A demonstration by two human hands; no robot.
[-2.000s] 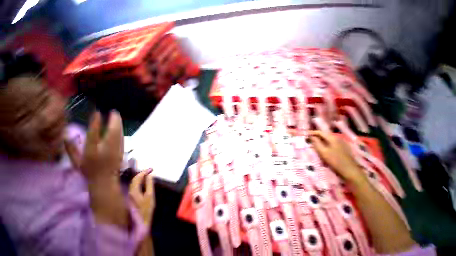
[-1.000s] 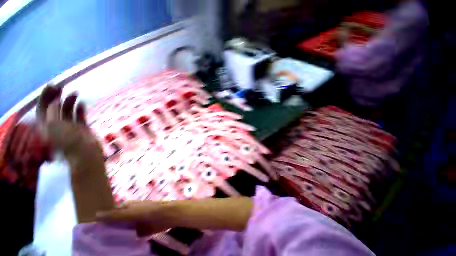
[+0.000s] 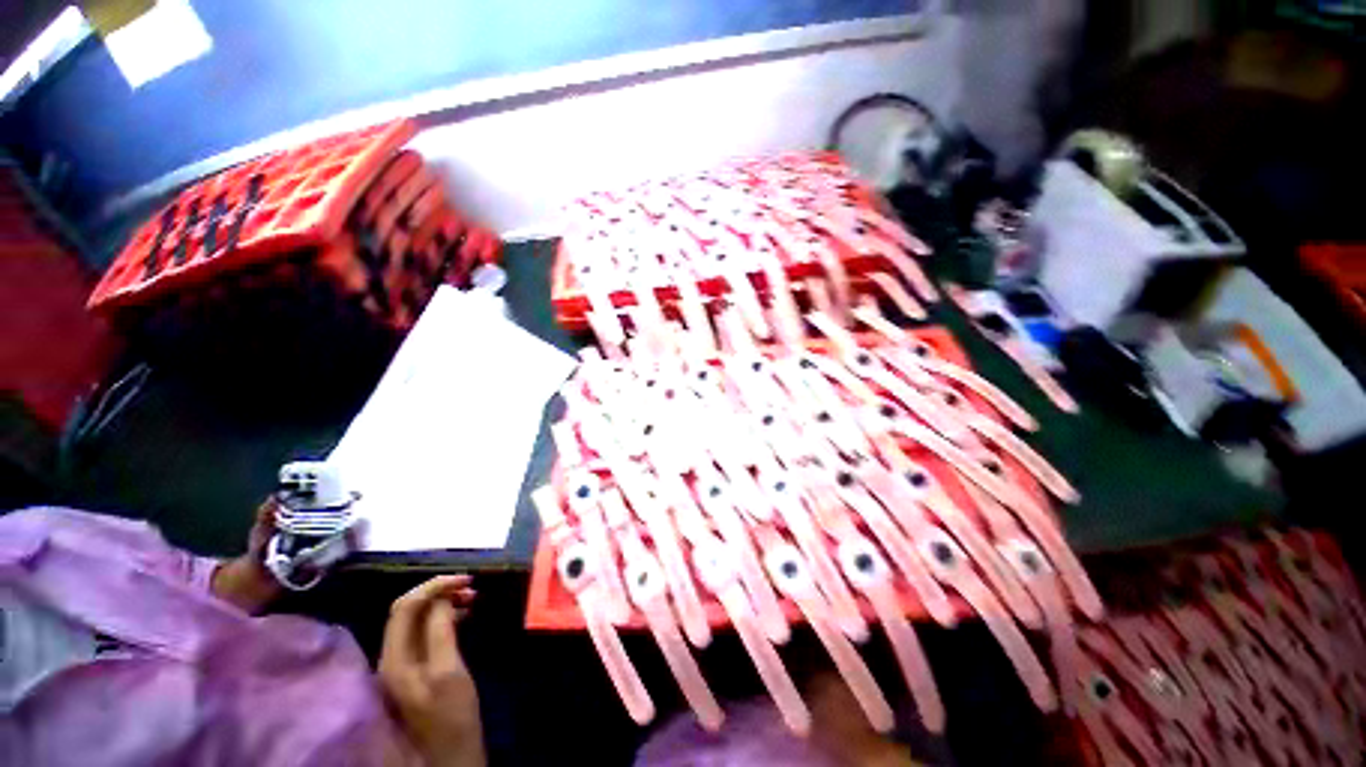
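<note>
Pale pink smartwatches with square cases and dark or white round spots (image 3: 790, 568) lie in rows on a red-orange tray (image 3: 566, 602), straps hanging over its front edge. Behind it is a second watch-covered tray stack (image 3: 577, 310). My left hand (image 3: 432, 674) appears low left of the front tray, cut off by the bottom edge, empty, fingers up and slightly bent; a sleeve overlaps beside it. Only a purple sleeve (image 3: 719, 745) and a dim strip of skin show at the bottom centre; my right hand cannot be made out.
A co-worker (image 3: 135, 637) at left holds a white cabled bundle (image 3: 313, 525). White paper (image 3: 450, 405) lies between the watches and stacked red trays (image 3: 262, 210). At right are a white box (image 3: 1116, 240) and black items. More pink watches (image 3: 1213, 644) are low right.
The view has swung back left. My arms, crossed in front of the trays one second ago, have dropped low. The white bundle in the co-worker's hand has come into view.
</note>
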